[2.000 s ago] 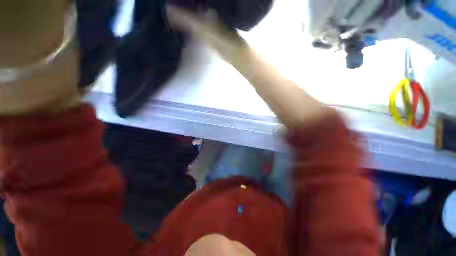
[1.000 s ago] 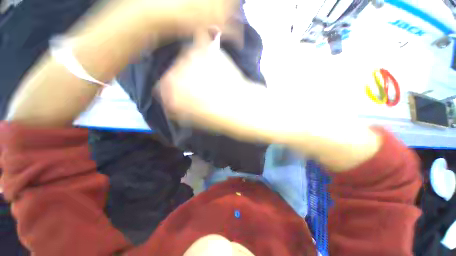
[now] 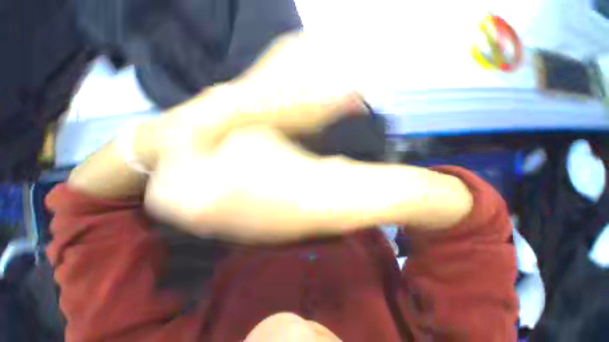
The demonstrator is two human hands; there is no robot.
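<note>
Both bare hands are blurred and cross in front of my body. My left hand (image 3: 267, 100), with a white band at its wrist, reaches right over a dark cloth part (image 3: 357, 137). My right hand (image 3: 227, 187) reaches left and overlaps the left hand and wrist. Black garment fabric (image 3: 193, 40) lies on the table behind the hands. More dark cloth (image 3: 187, 257) hangs below the right hand. The fingers' grip on the cloth is too blurred to tell.
The white table edge (image 3: 461, 110) runs behind my hands. Yellow and red scissors (image 3: 497, 43) and a dark rectangle, possibly a phone (image 3: 566, 73), lie at the right. Black pieces with white patches (image 3: 586, 170) are below the table at right. Dark fabric (image 3: 33, 73) fills the upper left.
The view has shifted, and the machine head has left the picture. Both hands have come down closer to my body and now cross. The black cloth has shifted with the movement.
</note>
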